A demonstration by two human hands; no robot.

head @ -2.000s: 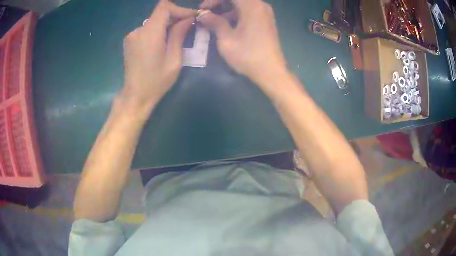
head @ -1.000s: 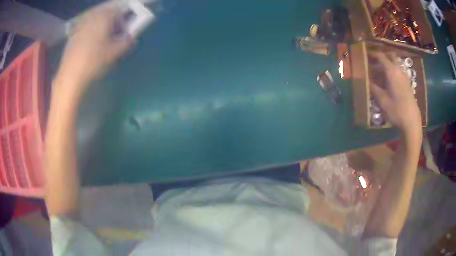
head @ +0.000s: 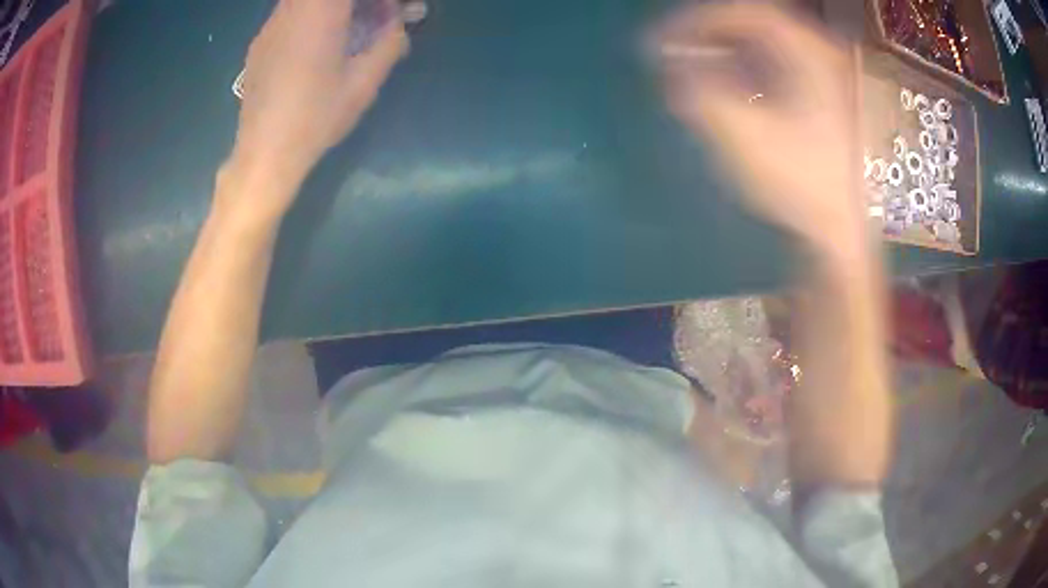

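Note:
My left hand (head: 305, 86) is at the top left, its fingers closed on a pale housing frame (head: 368, 25) that is cut off by the top edge and partly hidden. A small white loop (head: 239, 84) sticks out at the hand's left side. My right hand (head: 747, 98) is blurred, over the bench left of the ring box. A pale streak (head: 695, 51) shows at its fingertips; I cannot tell what it is or whether it is held. White rings (head: 916, 164) lie loose in the ring box (head: 971, 190) at right.
A pink parts tray (head: 69, 207) stands at the left on the green bench (head: 483, 253). The plate box (head: 977, 80) with copper-orange pieces is beyond the ring box. A clear plastic bag (head: 730, 356) with shiny pieces lies below the bench edge.
My right hand has left the ring box and moved left over the bench. My left hand has shifted right with the frame. The loose shiny plates are now hidden behind my right hand.

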